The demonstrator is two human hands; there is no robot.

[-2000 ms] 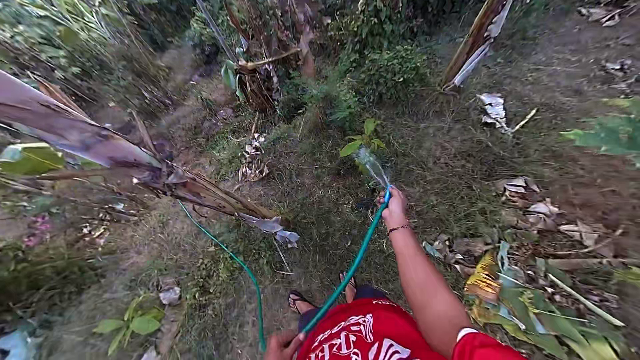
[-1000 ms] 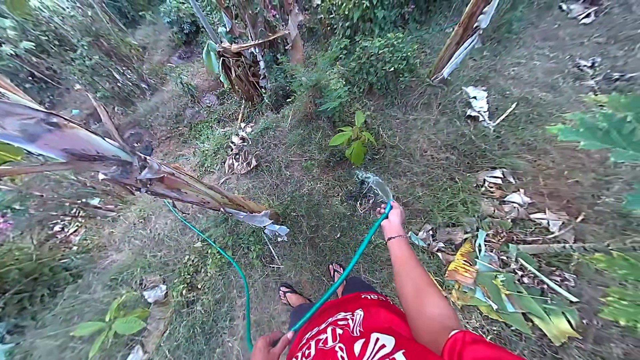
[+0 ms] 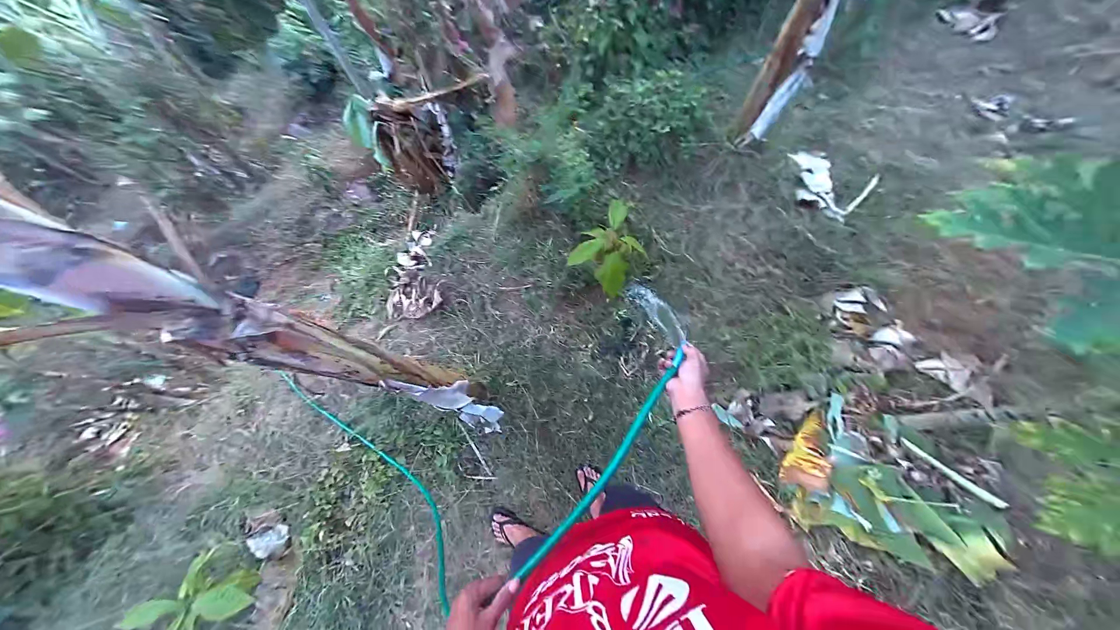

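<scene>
My right hand point(image 3: 687, 374) grips a green garden hose point(image 3: 604, 486) close to its open end, right of the middle. Water point(image 3: 658, 313) sprays from the end, up and to the left, beside a small leafy plant point(image 3: 611, 247) growing in the grass. My left hand point(image 3: 479, 605) is closed around the same hose at the bottom edge, partly cut off by the frame. From there the hose loops over the ground to the left and passes behind a leaning banana stem.
A banana stem point(image 3: 262, 337) leans in from the left. Another trunk point(image 3: 781, 74) stands at the top right. Cut green and yellow leaves point(image 3: 884, 499) and dry leaves point(image 3: 954, 372) lie on the right. A pale stone-like object point(image 3: 268, 541) and a broad-leaved plant point(image 3: 197, 595) are at the lower left.
The water now reaches close to the small plant's lower leaves; one second ago it fell slightly below them. Both hands keep hold of the hose.
</scene>
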